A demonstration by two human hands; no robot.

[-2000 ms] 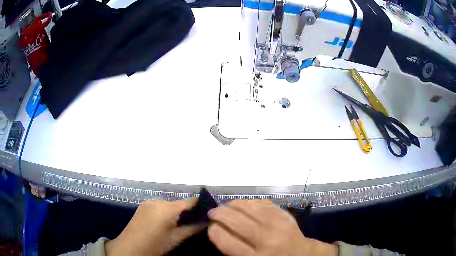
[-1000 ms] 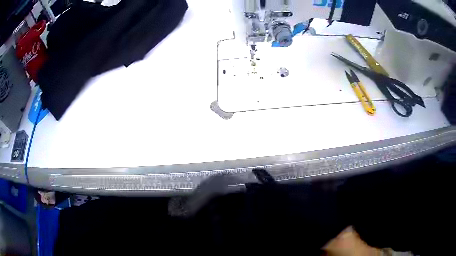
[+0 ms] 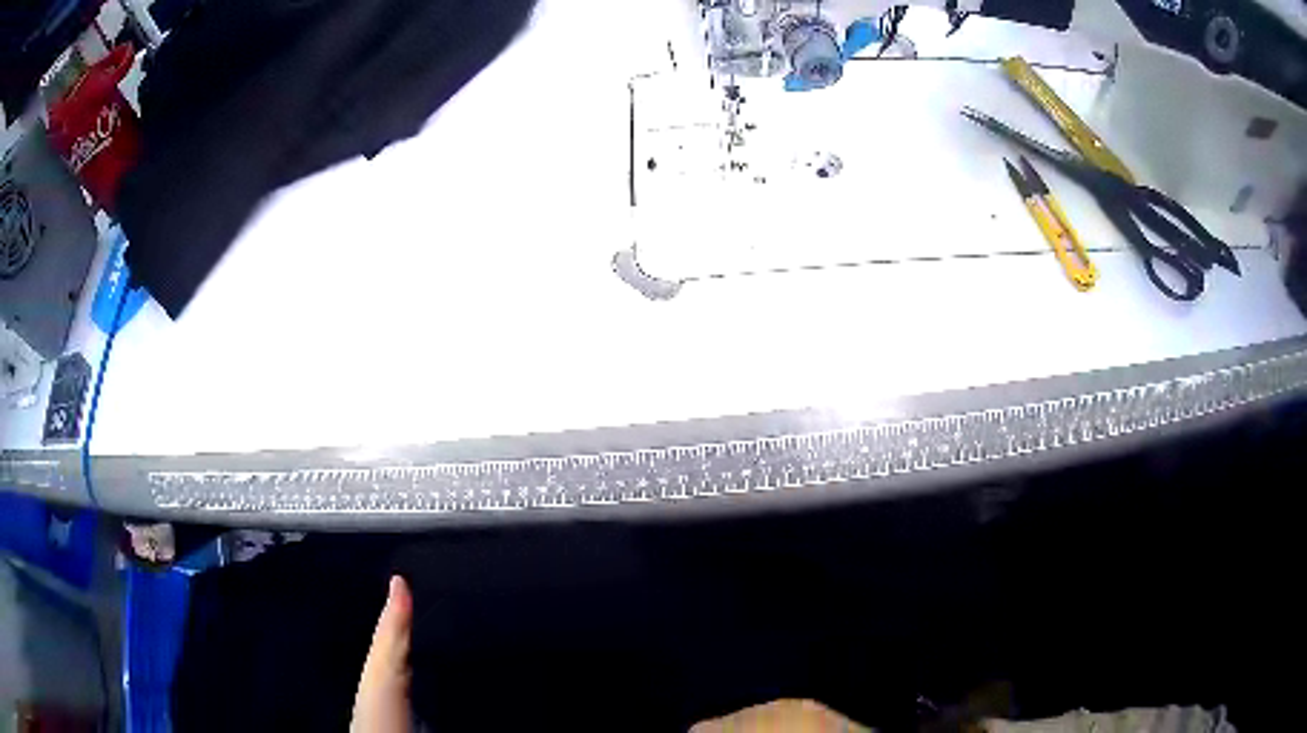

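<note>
Black cloth (image 3: 573, 616) fills the lap below the table's front edge. My left hand (image 3: 384, 666) shows only as one finger or thumb pointing up against the cloth; the rest is hidden or cut off by the bottom edge. My right hand (image 3: 781, 716) is a small strip of skin at the bottom edge, its fingers not visible, with a light sleeve (image 3: 1118, 723) to its right. I cannot tell whether either hand grips the cloth.
Black garment pieces (image 3: 316, 115) lie at the table's back left beside a red item (image 3: 95, 126). The presser foot (image 3: 734, 122) stands at the back centre. Yellow snips (image 3: 1061, 236), black shears (image 3: 1132, 208) and a yellow strip (image 3: 1068, 118) lie right. A measuring strip (image 3: 645, 476) runs along the front edge.
Both hands were together at the table edge with a small black piece; they are now lower and apart, over the lap. The view has tilted down, showing more black cloth.
</note>
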